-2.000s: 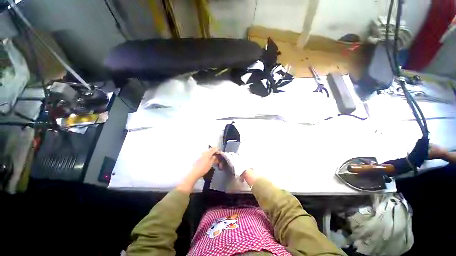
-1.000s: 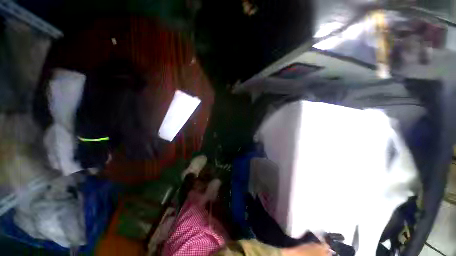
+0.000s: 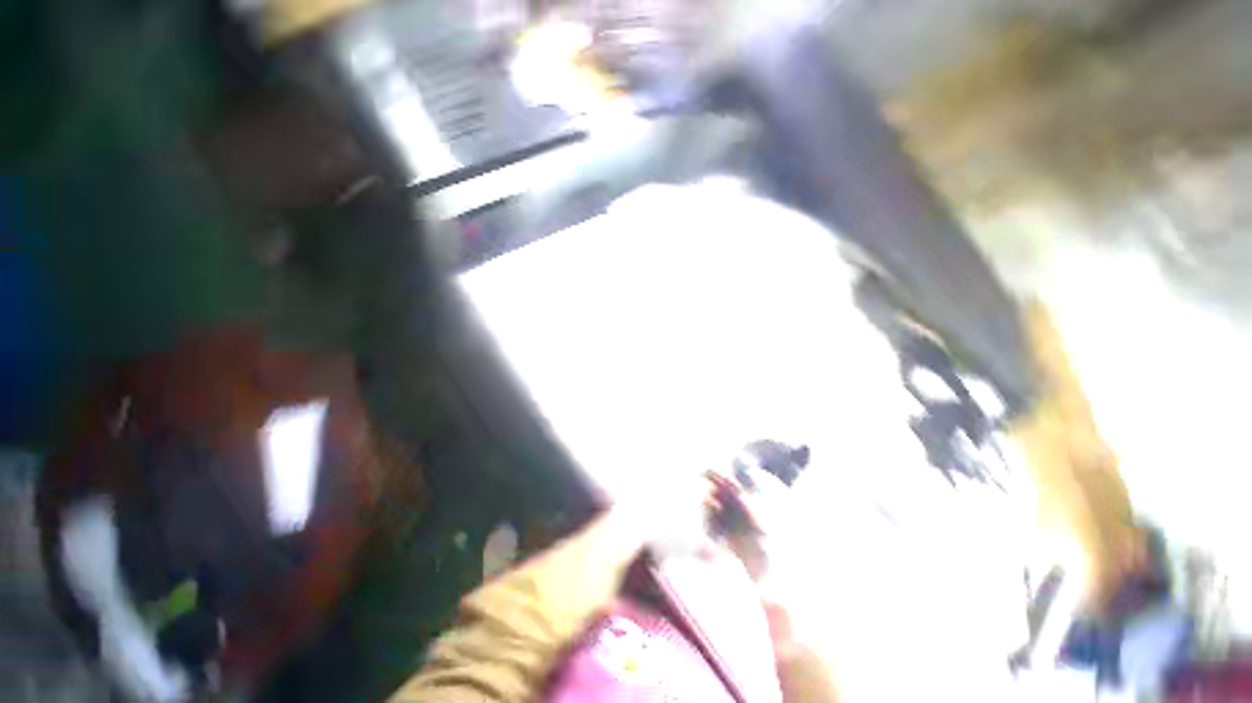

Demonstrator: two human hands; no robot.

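The view is blurred and overexposed. My left hand (image 3: 662, 516) is over the white-covered table (image 3: 659, 330) near its front edge, beside small dark shapes. What its fingers grip cannot be told. A black piece (image 3: 772, 462) lies just beyond it. A blurred skin-toned patch to the right looks like my right hand (image 3: 794, 652); its fingers and anything in it are not clear.
The reddish-brown round stool (image 3: 227, 378) at lower left holds a white piece (image 3: 291, 467), dark pieces and a yellow-green tag (image 3: 173, 604). A black-and-white heap (image 3: 947, 405) and the dark sleeve board (image 3: 893, 192) are at the table's back.
The view has swung from the stool back towards the table. The stool now shows lower left. My left hand has come into view over the table; the hand at the bottom edge earlier is no longer there.
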